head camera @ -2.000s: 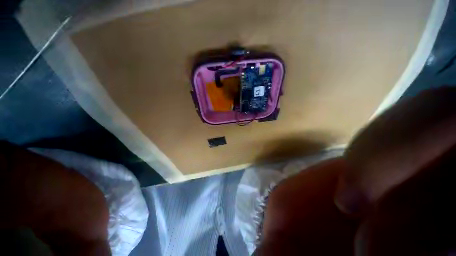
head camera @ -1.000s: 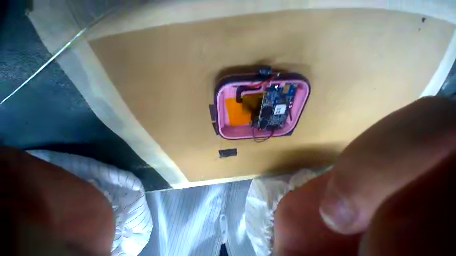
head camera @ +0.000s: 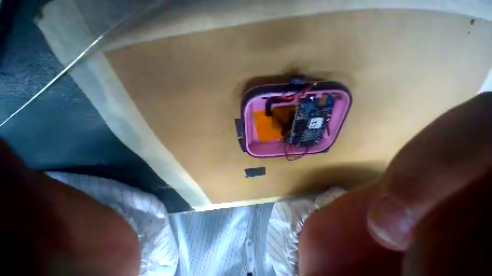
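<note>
A pink housing [head camera: 262,149] with a dark rim lies open side up on the tan board. It holds an orange patch [head camera: 266,127] at left, a blue circuit board [head camera: 313,122] with a white label at right, and thin red and dark wires. My left hand [head camera: 65,226] is large, dark and blurred at the lower left, cut off by the edge; its fingers cannot be made out. My right hand [head camera: 410,210] is large and close at the lower right, cut off by the edge, fingers bent. Whether either hand holds anything is hidden. Neither touches the housing.
The tan board [head camera: 183,91] has a pale taped rim. Small black pads [head camera: 255,172] lie below and left of the housing. A thin silvery strand [head camera: 59,74] crosses the dark green bench [head camera: 59,129] at left. A white striped smock [head camera: 221,237] shows at the bottom.
The view has shifted, so the board and housing appear further right and slightly lower. The circuit board looks more slanted than two seconds ago. Both hands remain at the lower corners.
</note>
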